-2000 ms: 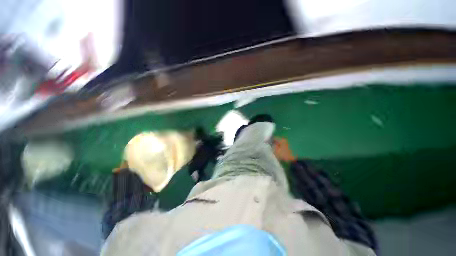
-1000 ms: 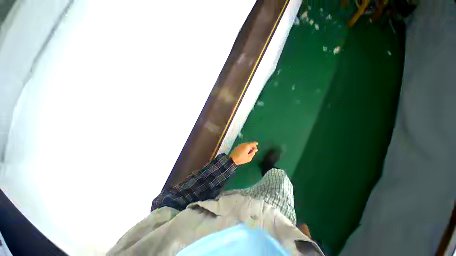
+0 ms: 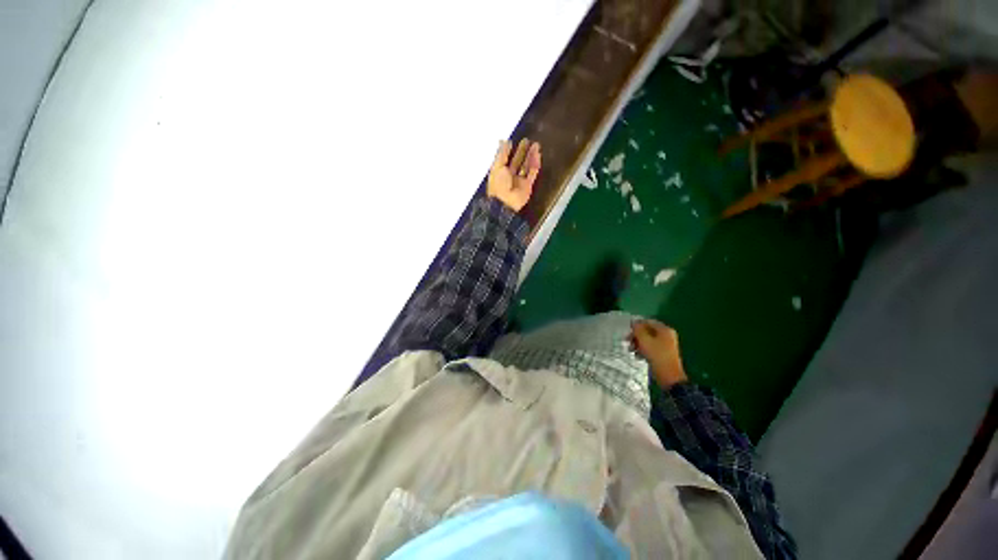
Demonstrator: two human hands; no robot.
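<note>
The white marker paper covers the long lay on the table at the left and is overexposed, so no pattern lines show. A thin dark fabric edge shows along its right side. My left hand is over the lay's edge and the brown table border, palm up, fingers apart, holding nothing. My right hand hangs low beside my light checked clothing, over the green floor. Its fingers are curled near the cloth, and whether they hold it cannot be told.
The brown table border runs along the lay. A stool with a round yellow seat stands at the upper right. White scraps lie on the green floor. A grey cloth-draped table is at the right.
The view has moved along the table and the stool has come into full view. My left hand has moved forward to the lay's edge and opened. My right hand has come into clear view.
</note>
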